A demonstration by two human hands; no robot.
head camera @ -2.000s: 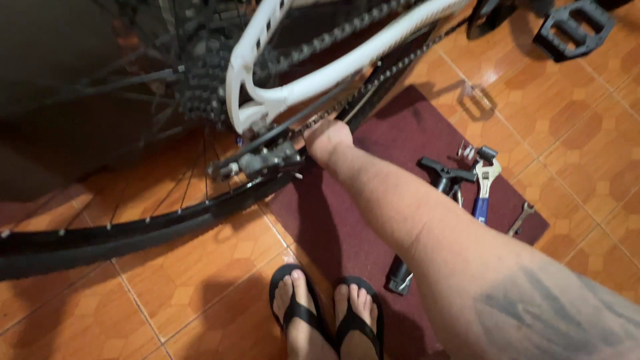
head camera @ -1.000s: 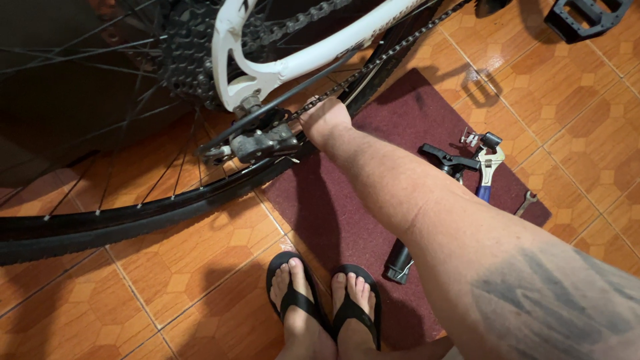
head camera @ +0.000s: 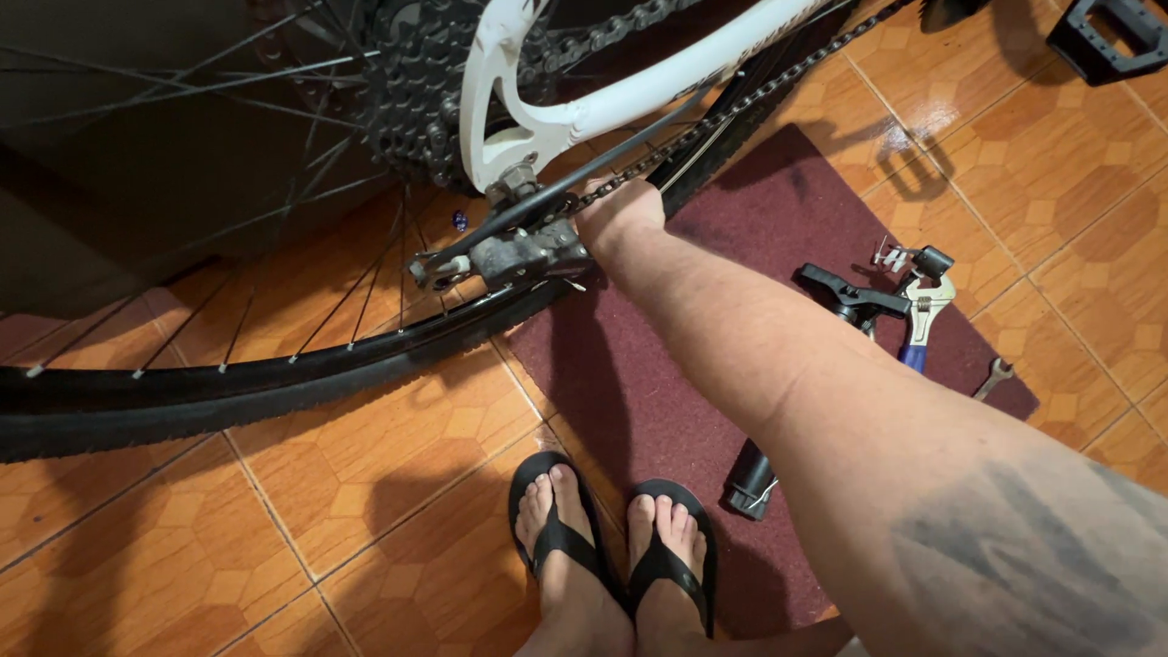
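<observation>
My right hand [head camera: 620, 214] reaches in from the lower right to the rear derailleur [head camera: 529, 255] of a bicycle. Its fingers are mostly hidden behind the derailleur and the bicycle chain [head camera: 703, 141], so what they grip cannot be told. Above the hand runs the white chainstay [head camera: 639, 87], and to its left sits the rear cassette [head camera: 415, 91]. A black cable housing [head camera: 593, 164] curves down to the derailleur. The rear tire [head camera: 365, 401] passes below and behind. My left hand is out of view.
On a maroon mat [head camera: 584, 392] lie an adjustable wrench [head camera: 926, 310], a black hand pump [head camera: 753, 484], a small open-ended wrench [head camera: 995, 376] and a small metal tool [head camera: 894, 257]. My sandaled feet [head camera: 566, 529] stand at its edge. A black pedal [head camera: 1109, 41] hangs upper right.
The view has moved somewhat closer to the wheel. My right hand stays beside the derailleur and chain throughout.
</observation>
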